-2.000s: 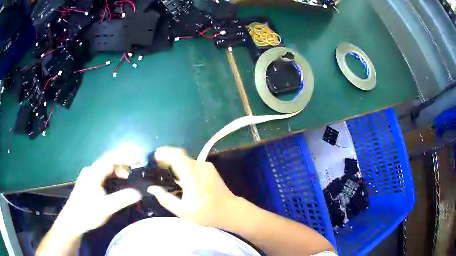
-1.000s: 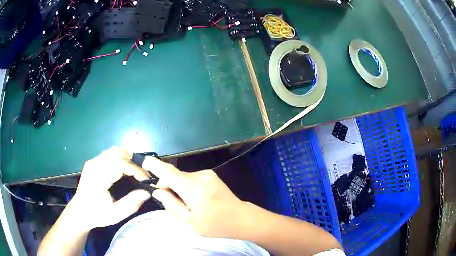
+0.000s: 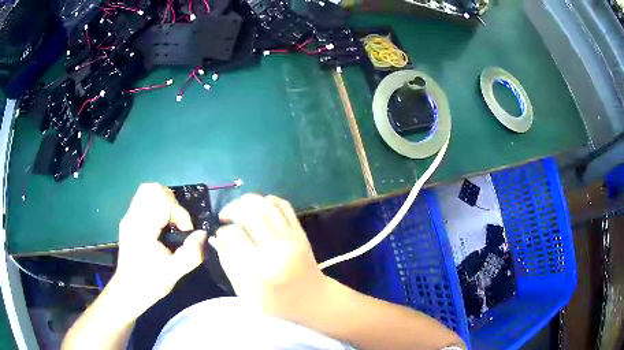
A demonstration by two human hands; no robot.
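A black battery holder [image 3: 194, 205] is at the bench's front edge, its ribbed face up and its red lead with a white plug pointing right. My left hand [image 3: 159, 229] grips its left and near side between thumb and fingers. My right hand [image 3: 263, 239] is at its right side, fingers curled; what the fingertips hold is hidden. The cream tape strip [image 3: 383, 236] sags from the tape roll [image 3: 384, 130] past the bench edge and passes behind my right hand. The roll lies flat around a black object.
More black holders [image 3: 82, 96] with red leads are piled at the back left. Yellow rubber bands [image 3: 384, 52] lie behind the roll, a spare tape roll [image 3: 525, 120] at right. A blue basket [image 3: 530, 225] with black units stands below the bench edge.
The holder now shows ribbed face up, with its lead out to the right. My right hand has opened away from its pinch beside my left thumb. The tape strip hangs slacker and wider.
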